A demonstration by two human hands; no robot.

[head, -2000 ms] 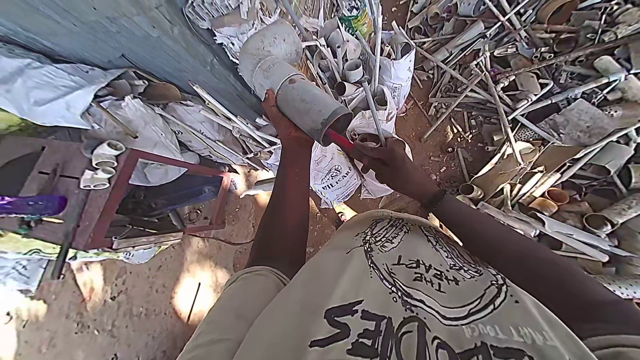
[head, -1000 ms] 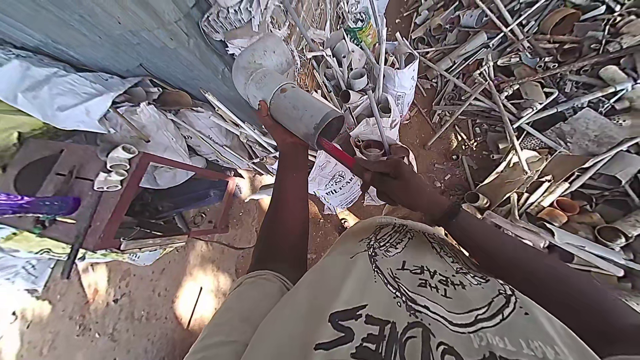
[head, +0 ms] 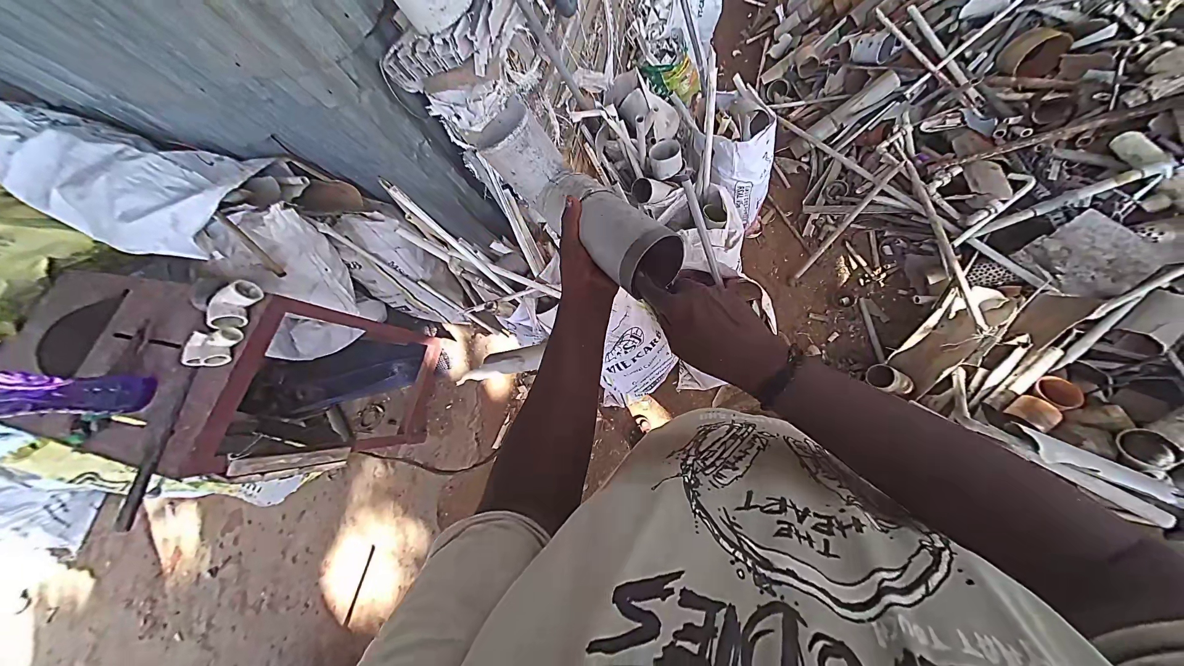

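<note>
A grey plastic pipe fitting [head: 606, 222] with a bend slants across the upper middle of the head view, its round mouth facing my right side. My left hand [head: 585, 254] grips its underside, thumb up along the wall. At the rim of the mouth is my right hand [head: 708, 324], fingers curled and partly inside the opening. Whether it still holds the red-handled tool is hidden. A dark band circles my right wrist.
Pipe scraps [head: 925, 203] are heaped on the right. White sacks [head: 745, 171] with pipe pieces stand ahead. Left are a reddish-brown frame [head: 425, 388], small pipe elbows [head: 222, 319] and a corrugated metal wall [head: 277, 83].
The fitting has turned in my left hand. My right hand has moved up to its mouth, and the red handle seen there earlier no longer shows.
</note>
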